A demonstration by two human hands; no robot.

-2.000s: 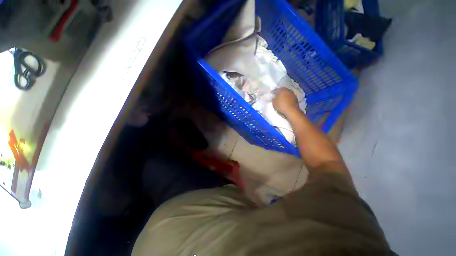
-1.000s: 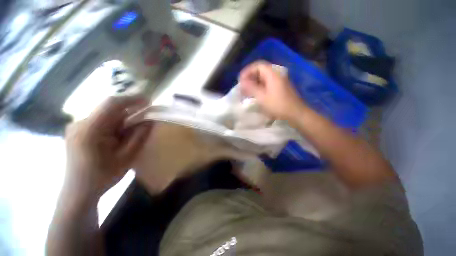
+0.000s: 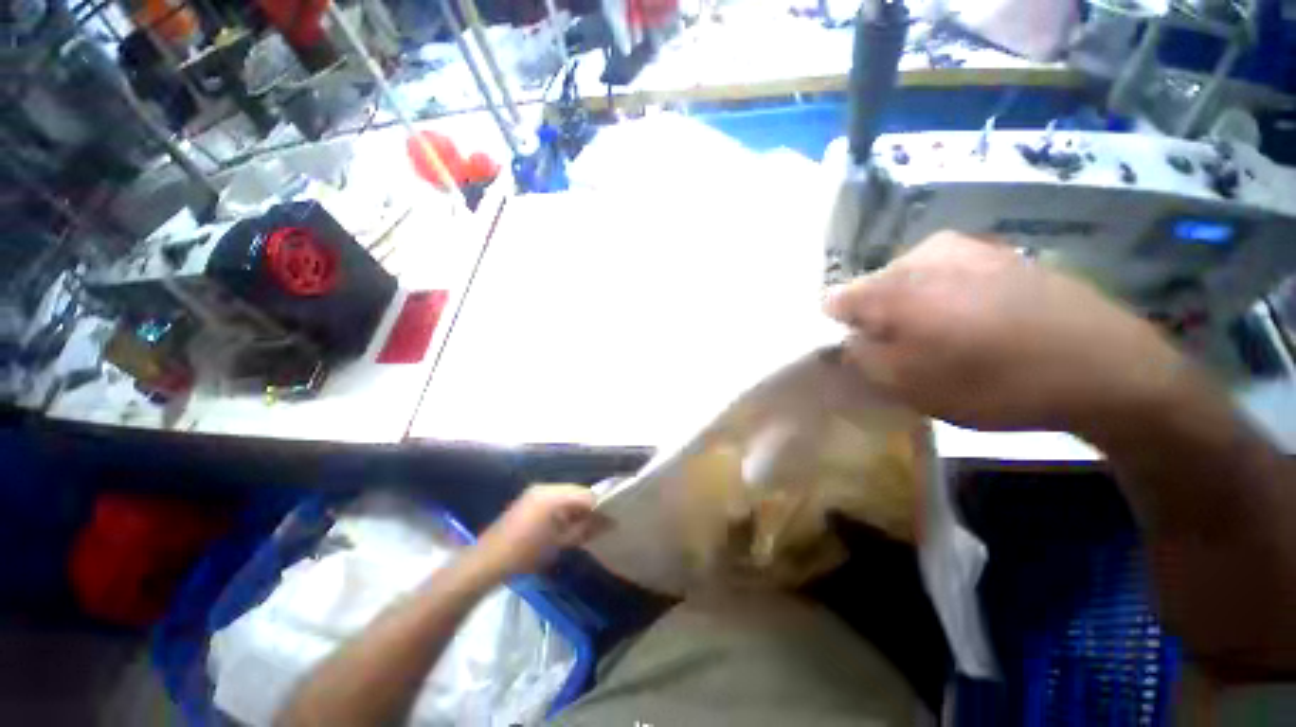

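Observation:
A white to cream garment piece (image 3: 654,528) is stretched at a slant over my lap, in front of the table edge. My left hand (image 3: 547,526) pinches its lower left end. My right hand (image 3: 931,320) grips its upper right end, raised in front of the sewing machine head. A loose white part hangs down below my right hand. A yellowish-brown patch shows in the middle of the cloth; I cannot tell what it is. The industrial sewing machine (image 3: 1052,227) stands at the right, its needle area hidden behind my right hand.
The white table (image 3: 569,313) spans the middle. A black box with a round red part (image 3: 301,261) stands at left beside a red flat piece (image 3: 412,327). A blue basket (image 3: 185,639) with white cloth is below left; another blue basket (image 3: 1102,653) is below right.
The view has swung from the right-hand basket to the table and the left machine. The cloth now spans from my low left hand up to my raised right hand.

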